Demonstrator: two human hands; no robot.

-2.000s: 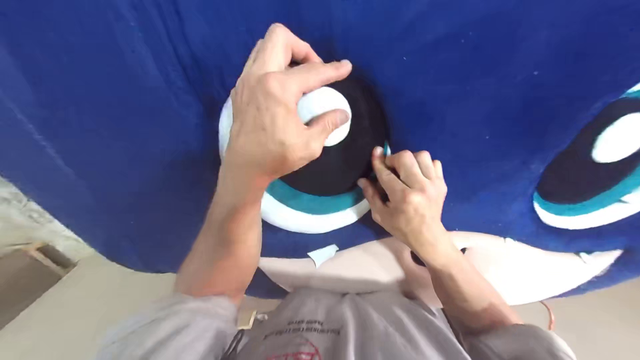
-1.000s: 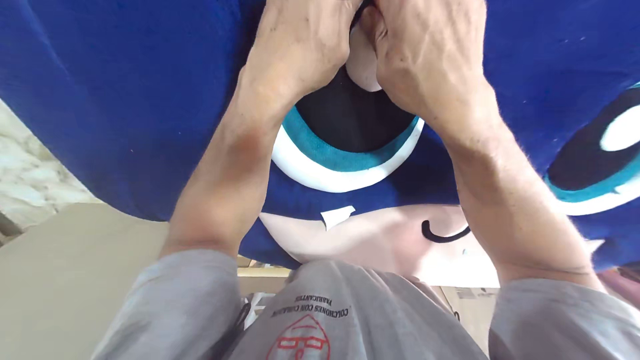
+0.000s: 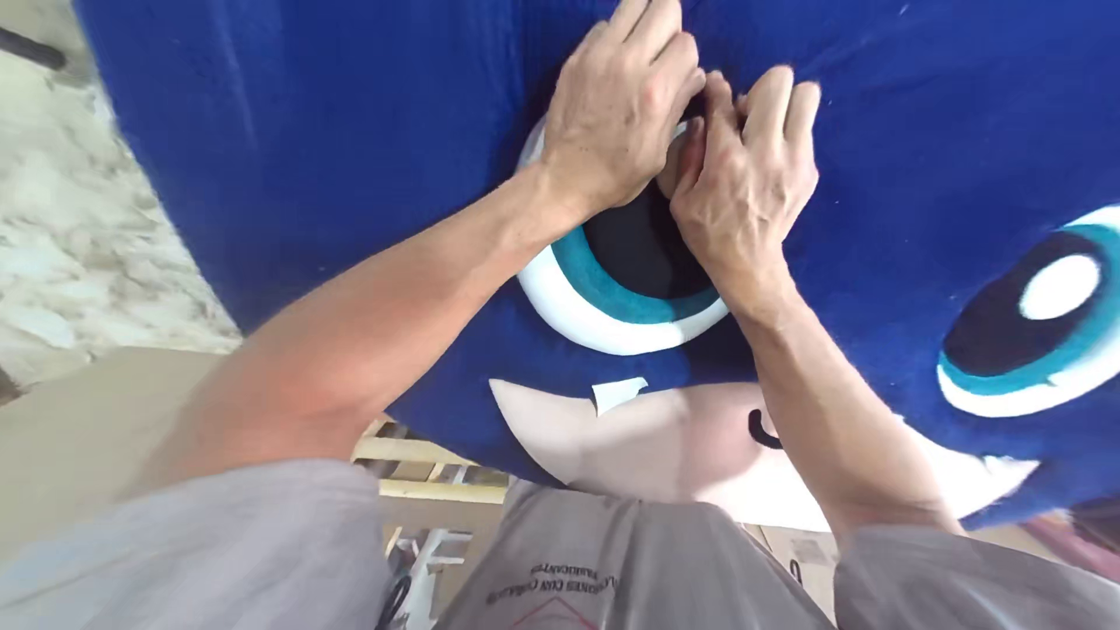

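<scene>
A large blue plush fabric piece [image 3: 367,131] bears two appliqué cartoon eyes and a pale mouth shape [image 3: 639,446]. Over the upper part of the nearer eye [image 3: 630,254], which is black, teal and white, lie both hands. My left hand [image 3: 621,105] rests on its upper left edge, fingers bent. Close beside it on the right, my right hand [image 3: 752,157] presses at the eye's upper right edge with bent fingers. Whether either fingertip pinches the fabric is hidden. The second eye [image 3: 1024,306] lies at the right. A small white scrap [image 3: 618,395] sits on the mouth's upper edge.
At the left are a mottled whitish surface [image 3: 87,219] and a beige board or sheet [image 3: 96,420]. Wooden slats [image 3: 437,490] and a cardboard piece [image 3: 805,560] show below the blue fabric, near my grey shirt. A dark rod end [image 3: 35,48] is at the top left.
From the eye's left and right sides two seconds ago, both hands have moved to its upper edge. Since one second ago they have separated slightly. The view has shifted.
</scene>
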